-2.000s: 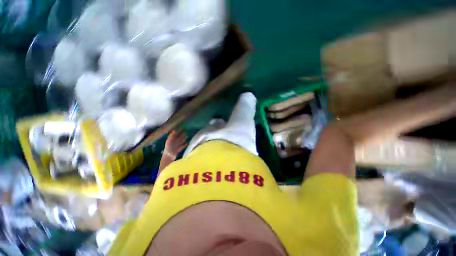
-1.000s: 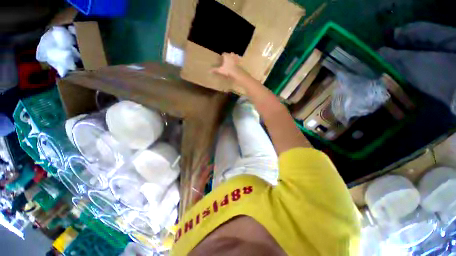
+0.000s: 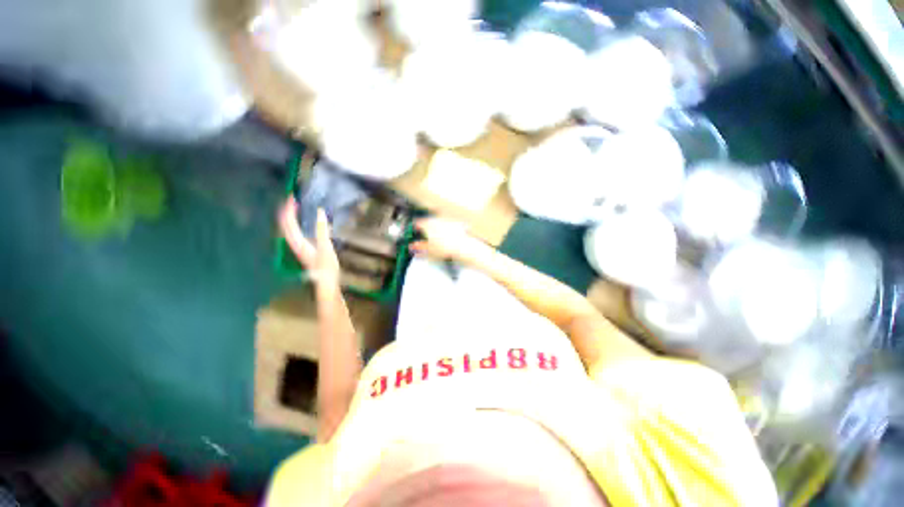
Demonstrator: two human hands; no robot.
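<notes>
Jar units with white bases (image 3: 570, 176) stand in rows on the bench, overexposed and blurred. A pale yellow block, perhaps label sheets (image 3: 464, 182), lies on brown cardboard among them. My left hand (image 3: 311, 243) is raised over the near-left side of a green crate (image 3: 398, 265), fingers apart, with nothing seen in it. My right hand (image 3: 441, 239) is at the bench's near edge, just right of the crate and below the yellow block. Its fingers are blurred, and I cannot tell if it holds anything.
The green crate holds cardboard pieces and clear plastic. A carton with a dark square opening (image 3: 275, 371) stands beside my left forearm. A bright green bin (image 3: 89, 188) is on the floor at left. Red objects (image 3: 164, 485) show at bottom left. A large white shape (image 3: 149, 69) is at upper left.
The view has turned toward the bench. My right hand was on the holed carton and is now by the bench edge. My left hand has come into view over the green crate.
</notes>
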